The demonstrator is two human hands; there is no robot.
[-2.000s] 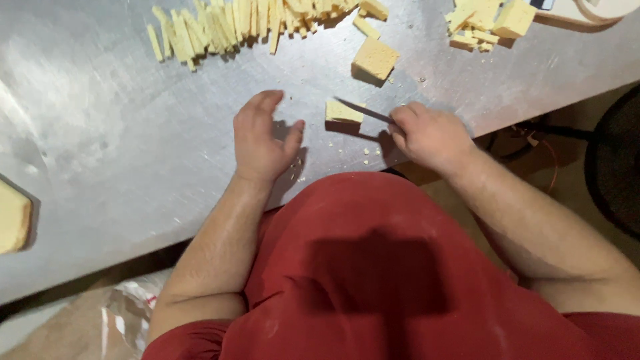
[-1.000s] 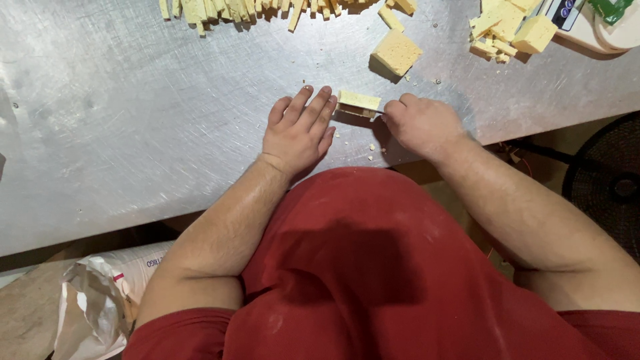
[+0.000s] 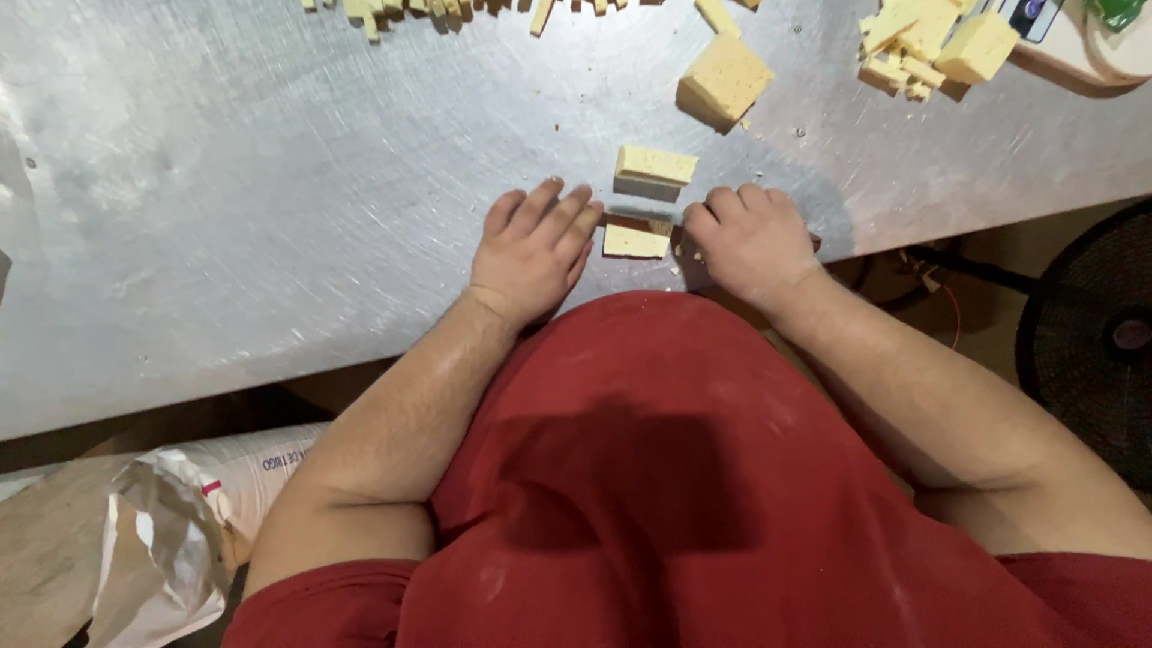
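On the metal table two slabs of pale yellow cheese stand apart: the far slab [image 3: 656,166] and the near slab [image 3: 636,240]. Between them lies the blade of a knife [image 3: 641,213], its edge side hard to tell. My right hand [image 3: 756,236] is closed on the knife's handle, which it mostly hides. My left hand [image 3: 540,247] rests palm down at the left of the slabs, fingers slightly apart, fingertips close to the blade's tip; whether they touch it I cannot tell. A larger cheese block [image 3: 727,79] sits beyond, slightly to the right.
Cut cheese sticks [image 3: 542,16] line the table's far side. More cheese pieces [image 3: 918,40] lie at the far right beside a pale round board [image 3: 1071,40]. The metal table's [image 3: 270,225] near edge runs before me. Below are a flour sack [image 3: 261,468] and a black fan [image 3: 1098,333].
Two seconds ago the knife was over a single small block and my left hand was raised beside it. Now two slabs stand apart with the blade between them, and my left hand lies flatter.
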